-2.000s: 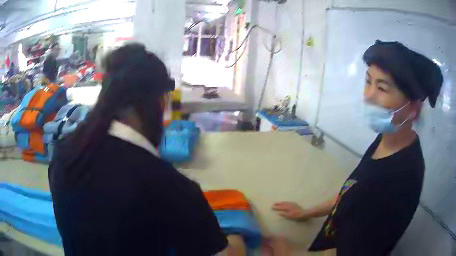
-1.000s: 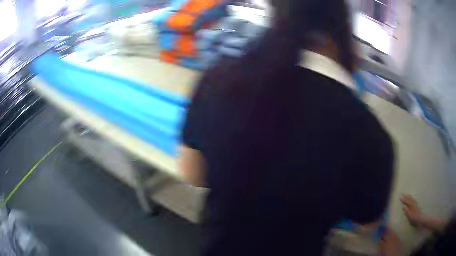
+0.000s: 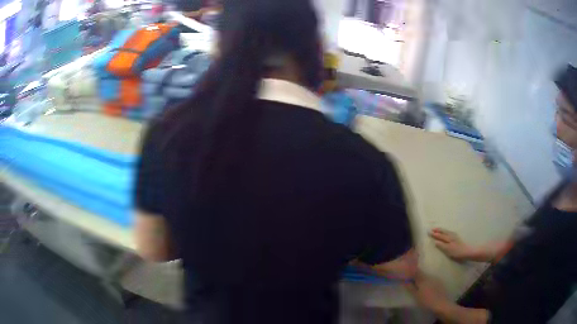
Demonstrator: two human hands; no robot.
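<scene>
Neither of my hands is in the picture. A person in a black top (image 3: 272,202) stands with their back to me and hides much of the table. The long blue fabric (image 3: 69,174) lies in layers along the cream table (image 3: 436,183) on the left, running behind this person. A small blue part of fabric (image 3: 373,276) shows by the person's right forearm. A second person (image 3: 538,253) at the right edge rests one hand on the table; their other arm reaches toward the blue fabric. The view is blurred.
Strapped blue-and-orange bundles (image 3: 136,60) stand at the back left, with a grey-blue bundle (image 3: 180,76) and a cream bundle (image 3: 76,88) beside them. A blue tray-like item (image 3: 462,128) lies at the table's back right. Grey floor (image 3: 38,285) shows lower left.
My view swung left and down, then partly back right. The person with their back to me now fills the middle. The blue bundle seen behind them earlier is mostly hidden.
</scene>
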